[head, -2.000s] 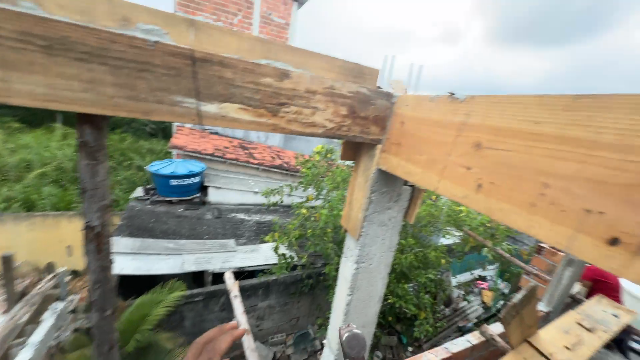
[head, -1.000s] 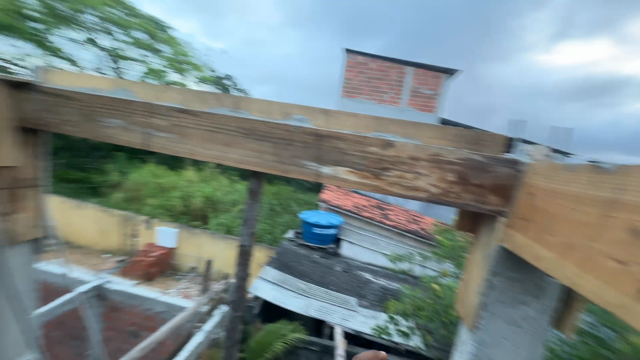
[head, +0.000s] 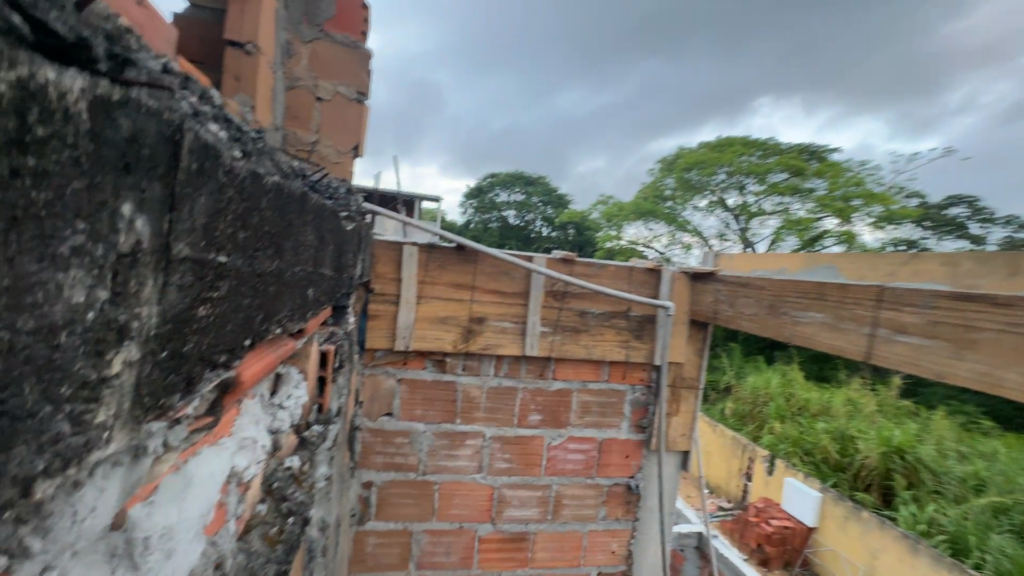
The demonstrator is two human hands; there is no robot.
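Neither of my hands shows in the view now. Straight ahead, wooden formwork boards (head: 496,308) with narrow upright battens run along the top of a hollow-brick wall (head: 512,472). A grey pipe (head: 512,260) slopes across the front of the boards and bends down at their right end. At that corner, beside a concrete column (head: 650,512), another long wooden formwork beam (head: 920,328) stretches off to the right.
A blackened, broken masonry wall (head: 160,224) stands close at the left, with rough brickwork (head: 324,88) above it. Down at the lower right are a pile of red bricks (head: 768,532), a white box-like object (head: 801,502) and a yellow boundary wall (head: 856,524).
The view has swung far to the left. A hand seen low in the earlier frames has left the picture, as have the blue water tank and the tiled roof.
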